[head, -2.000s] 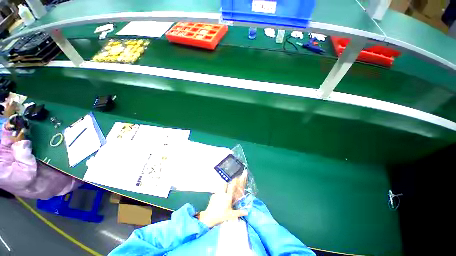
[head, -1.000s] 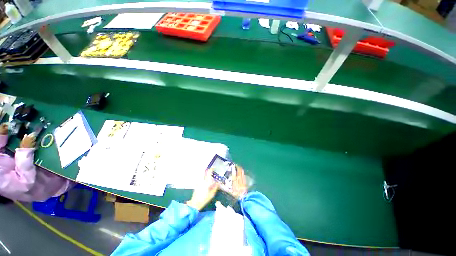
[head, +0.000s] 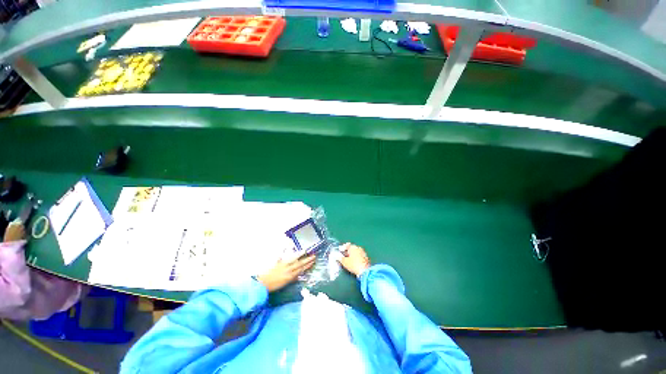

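Observation:
A square black panel meter with a grey screen lies at the right end of the white papers, in or on a crinkled clear plastic bag; I cannot tell how far inside. My left hand rests at the unit's lower edge, fingertips on it or on the plastic. My right hand is to the right of the unit, apart from it, with its bent fingers pinching the bag's right side.
Instruction sheets, a clipboard, a tape roll and a black unit are to the left. Red trays stand on the shelf. A black drape is at the right. A person's pink sleeve shows at far left.
My hands were close together around the unit. My right hand has moved right, off the unit, drawing out the plastic. The view has shifted right.

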